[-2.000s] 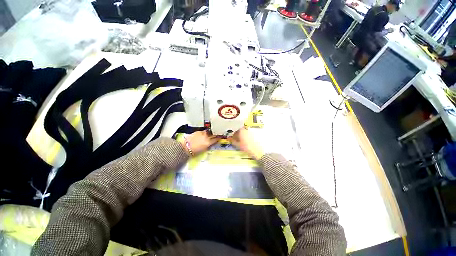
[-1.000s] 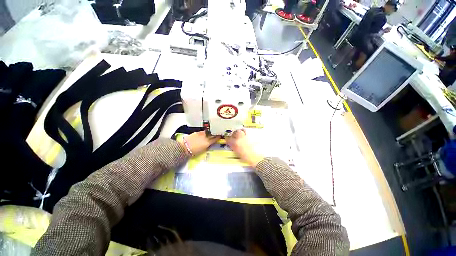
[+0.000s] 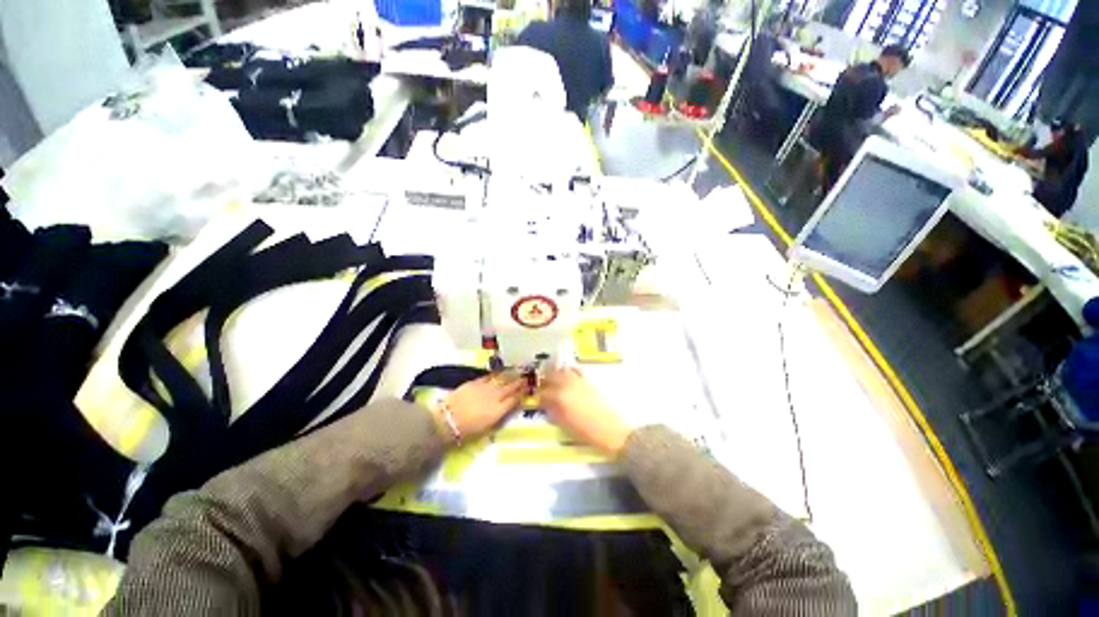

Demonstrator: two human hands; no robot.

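The white sewing machine head (image 3: 530,271) with a round red logo stands in the middle. My left hand (image 3: 485,405) and my right hand (image 3: 576,407) meet at the needle area below it, fingertips almost touching. A black fabric band (image 3: 444,376) runs from the left under my left hand's fingers. My left hand holds it down at the presser foot. My right hand's fingertips are bent at the same spot; what lies under them is too small to tell. The shiny machine bed (image 3: 542,497) lies below my wrists.
Black bands (image 3: 289,350) lie fanned at the left, beside tied dark bundles (image 3: 60,289). A clear plastic bag (image 3: 145,145) is upper left. A black stack (image 3: 482,566) lies at the front edge. A screen (image 3: 877,215) and a thin cable (image 3: 792,410) are right. People are beyond the table.
The view has tilted up, so the machine and hands appear lower and more of the room shows. My hands stay at the needle area.
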